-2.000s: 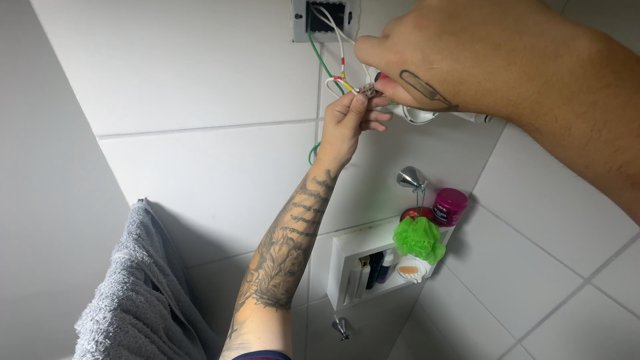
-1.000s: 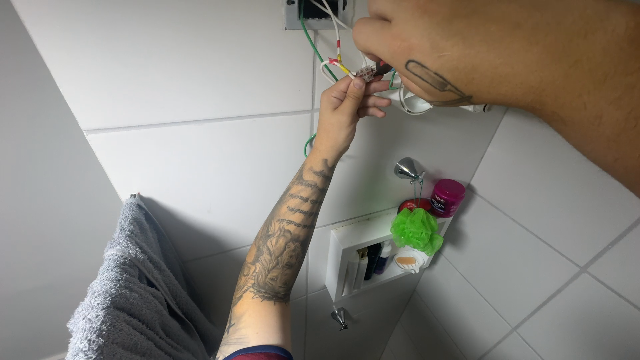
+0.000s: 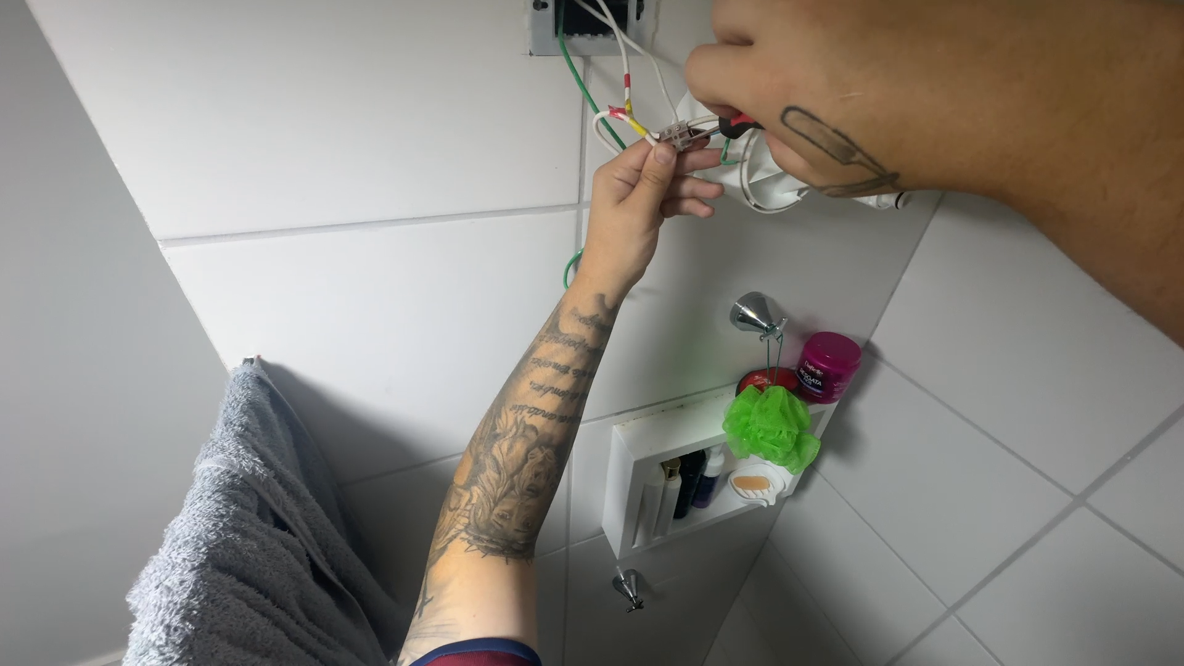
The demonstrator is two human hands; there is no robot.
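Observation:
Near the top centre, my left hand (image 3: 643, 190) pinches a small clear wire connector (image 3: 683, 135) between thumb and forefinger, its other fingers spread. My right hand (image 3: 786, 102) grips a screwdriver with a red and black handle (image 3: 740, 124); its shaft reaches to the connector. White wires with red and yellow bands (image 3: 629, 120) run into the connector from the left. A green wire (image 3: 585, 88) and the white ones hang from an open wall box (image 3: 592, 26). Behind my right hand is a white plastic fixture (image 3: 772, 176), possibly a shower head, partly hidden.
A chrome valve handle (image 3: 757, 313) stands out from the tiled wall, with a green bath puff (image 3: 772, 427) hanging from it. Below are a white wall niche (image 3: 624, 495) with bottles, a magenta jar (image 3: 830, 366) and a smaller chrome valve (image 3: 628, 588). A grey towel (image 3: 250, 536) hangs at the left.
Two seconds ago the screwdriver was mostly hidden by my right hand; its handle and shaft now show at the connector. My left hand keeps its pinch.

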